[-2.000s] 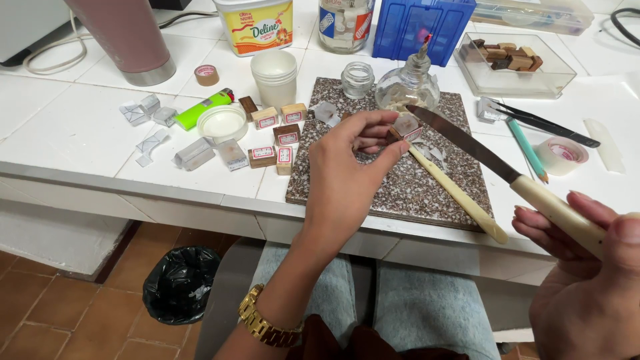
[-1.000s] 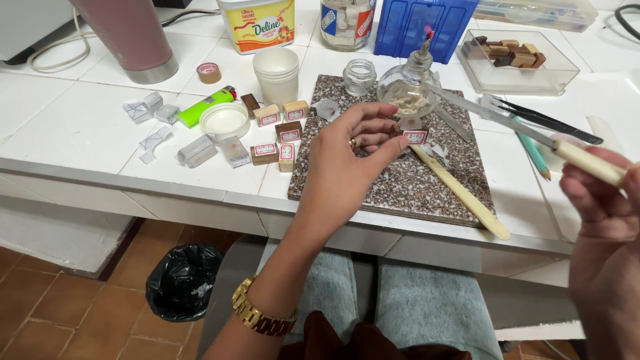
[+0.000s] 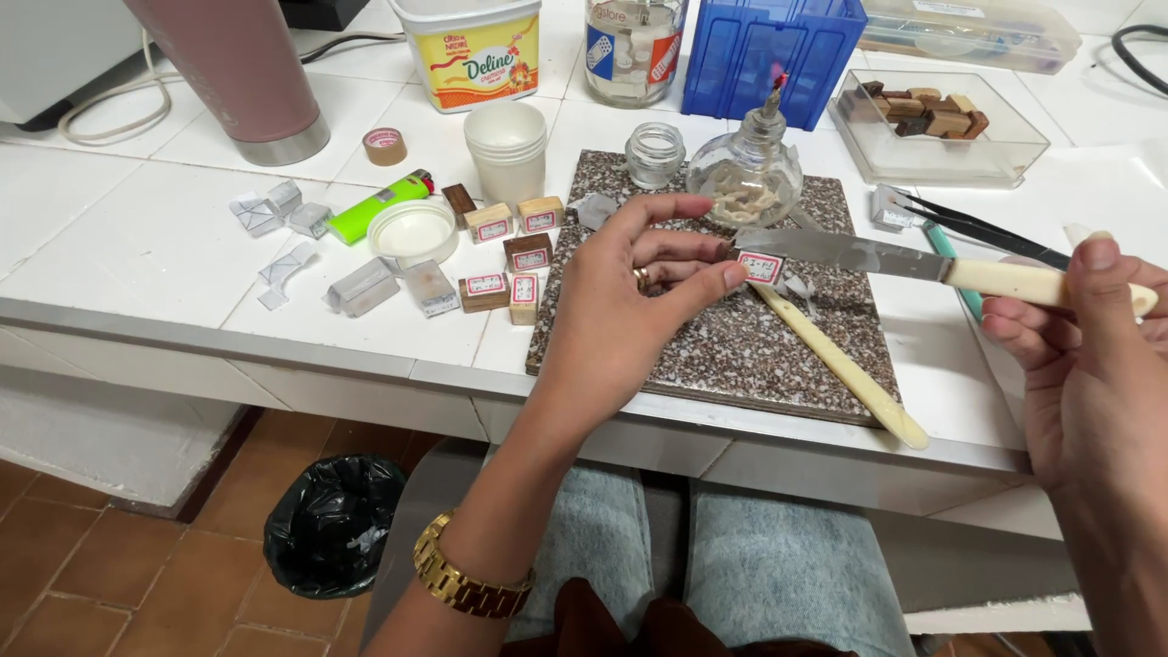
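Note:
My left hand (image 3: 639, 301) holds a small labelled wood block (image 3: 760, 267) between thumb and fingers above a speckled granite slab (image 3: 712, 365). In my right hand (image 3: 1086, 319) is a knife (image 3: 849, 253) by its cream handle; its blade lies at the block's top edge. A second cream-handled tool (image 3: 844, 370) rests slantwise on the slab, its upper end partly hidden near the block. Behind the fingers stands a glass spirit lamp (image 3: 745, 173) with a small pinkish glow at its wick. An empty glass jar (image 3: 655, 155) is beside it. Whitish flakes (image 3: 799, 287) lie by the block.
Left of the slab are several labelled wood blocks (image 3: 484, 292), paper-wrapped pieces (image 3: 362, 286), a green lighter (image 3: 381, 206), a white lid (image 3: 412, 231) and stacked cups (image 3: 506, 151). Black tweezers (image 3: 990, 230) and a clear box of blocks (image 3: 940, 164) are at right. A lined bin (image 3: 333, 525) stands below.
From the wick at the lamp's top, where it was one second ago, the knife blade has come down to the block. The left hand has barely moved.

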